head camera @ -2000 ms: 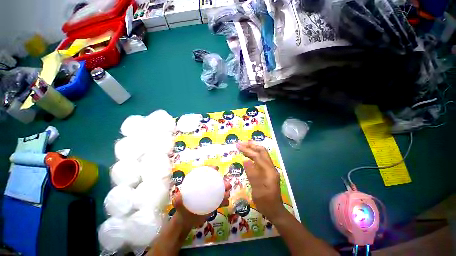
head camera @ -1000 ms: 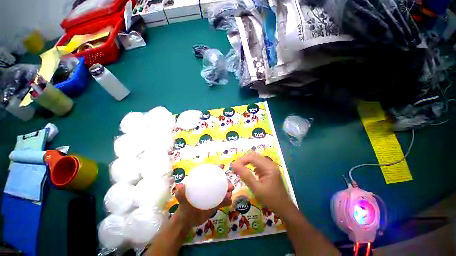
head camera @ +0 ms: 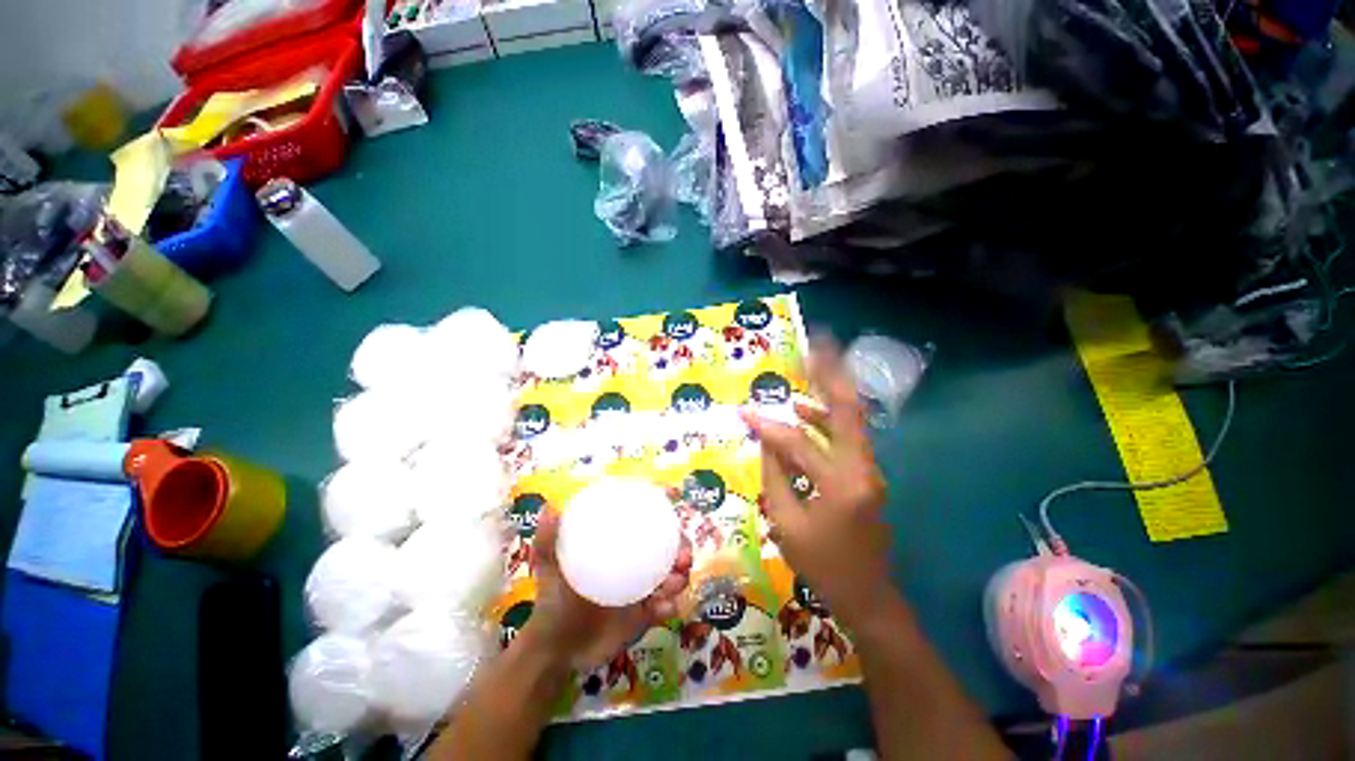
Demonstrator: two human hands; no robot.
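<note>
My left hand (head camera: 587, 622) holds a round white container (head camera: 618, 540), overexposed, above the lower part of the label sheet (head camera: 713, 665). My right hand (head camera: 832, 483) is raised over the sheet's right edge, fingers spread and slightly blurred; something small may be at the fingertips, I cannot tell. The sheet shows yellow, green and white labels with dark circles, and a pale band across its middle. Wrapped white containers (head camera: 361, 501) stand in two columns left of the sheet. One more container (head camera: 560, 351) lies on the sheet's upper left corner.
A clear-wrapped piece (head camera: 883, 372) lies right of the sheet. Plastic packaging (head camera: 951, 164) is piled at the back right. A pink lit device (head camera: 1073, 632) and yellow strip (head camera: 1152, 431) are at right. A mug (head camera: 223, 503), black phone (head camera: 241, 669), white bottle (head camera: 320, 235) and baskets are at left.
My right hand has moved from near the container up and right, towards the sheet's right edge. My left hand still holds the container, which sits slightly higher than a second ago.
</note>
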